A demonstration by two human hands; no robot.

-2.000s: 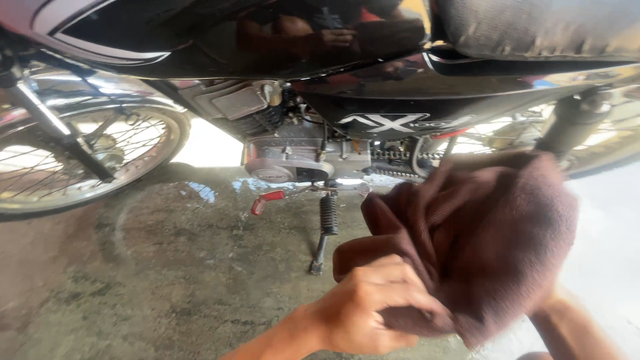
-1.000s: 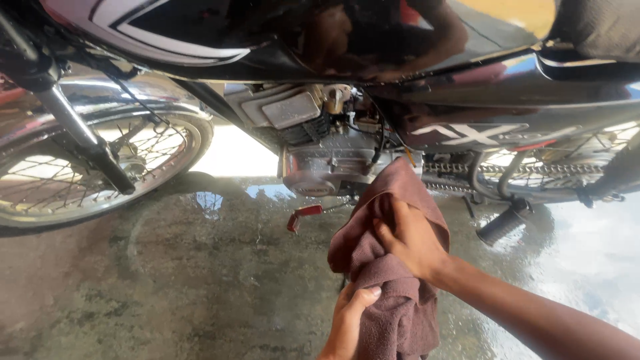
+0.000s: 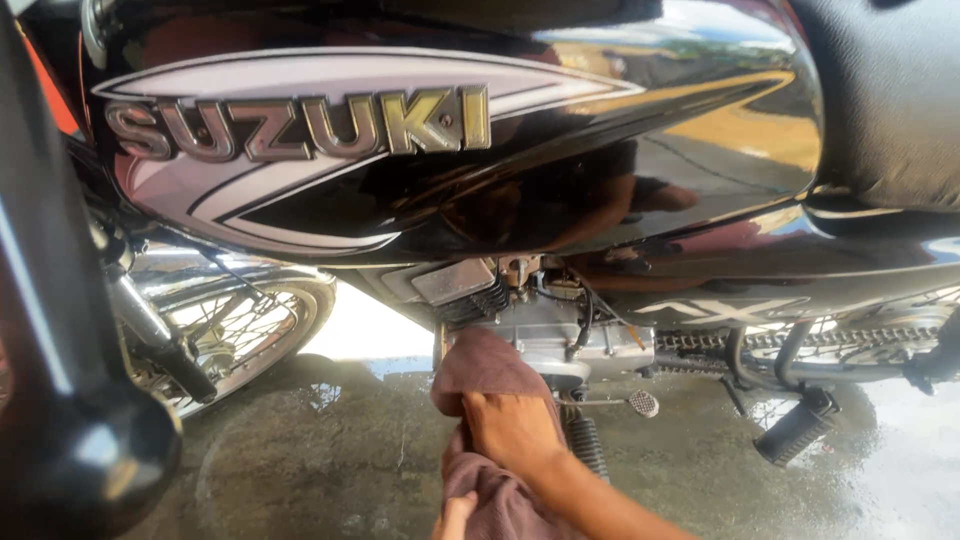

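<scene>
A brown cloth (image 3: 487,364) lies bunched against the lower front of the motorcycle's engine (image 3: 547,337). My right hand (image 3: 514,427) grips its upper part, fingers partly hidden in the folds, just below the engine cover. Lower down, my left hand (image 3: 457,514) holds the hanging part of the cloth, mostly cut off by the bottom edge of the view. Above both hands is the glossy black fuel tank (image 3: 540,180) with a raised Suzuki badge (image 3: 300,127). The cylinder fins (image 3: 472,300) stand just above the cloth.
A blurred black handlebar grip (image 3: 60,337) fills the near left. The spoked front wheel (image 3: 255,322) is behind it. To the right are a pedal (image 3: 643,403), a footrest (image 3: 799,427), the drive chain (image 3: 750,339) and the black seat (image 3: 892,97). Wet concrete floor (image 3: 322,465) lies below.
The right hand and the cloth have come up against the engine's lower front; a second ago they were below its rear part. The view has moved closer to the tank.
</scene>
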